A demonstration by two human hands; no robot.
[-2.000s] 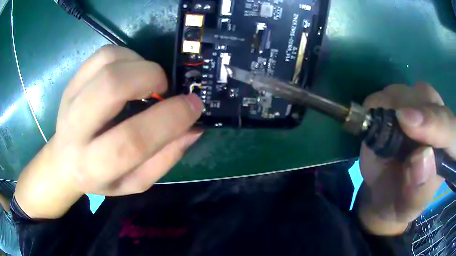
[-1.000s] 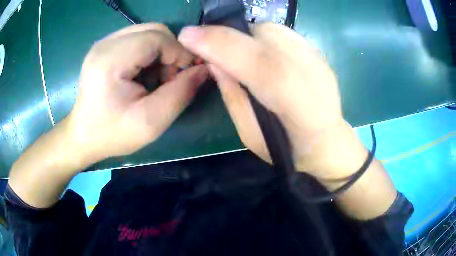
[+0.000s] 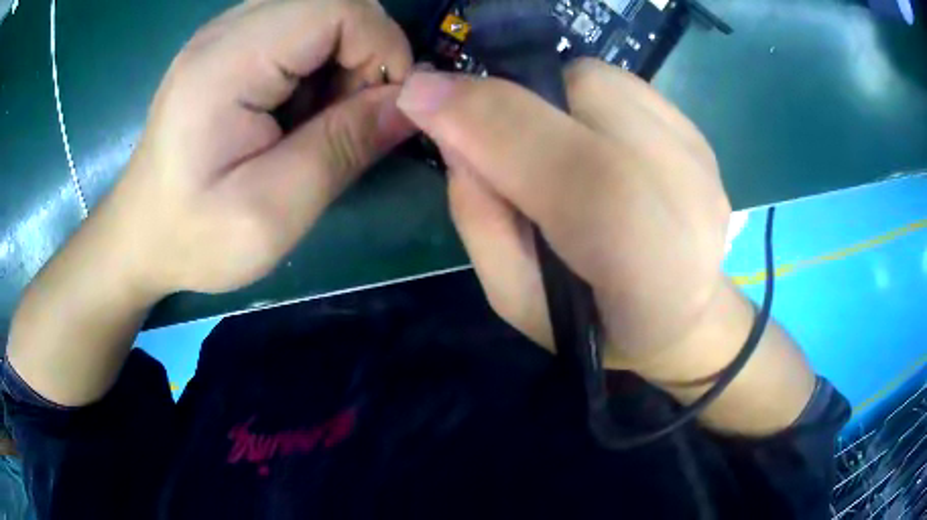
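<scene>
The black circuit board (image 3: 620, 41) in its housing lies at the top centre, turned at an angle and partly covered by my right hand. My left hand (image 3: 274, 142) has thumb and finger pinched at the board's near left corner; a tiny bright bit shows at the fingertips, but the wires there are hidden. My right hand (image 3: 600, 193) touches the left fingertips with its thumb and finger. It also holds the black soldering iron (image 3: 564, 295), whose handle passes under the palm; its tip is not visible.
The glossy green mat (image 3: 813, 112) ends in a pale front edge near my body. The iron's thin black cord (image 3: 769, 274) loops around my right wrist. A blue floor with a yellow line (image 3: 833, 254) shows at the right. A white-blue object is cut off at top right.
Since the first frame, the iron has swung back into my right palm and that hand has come to my left fingertips. The board has turned and is mostly covered.
</scene>
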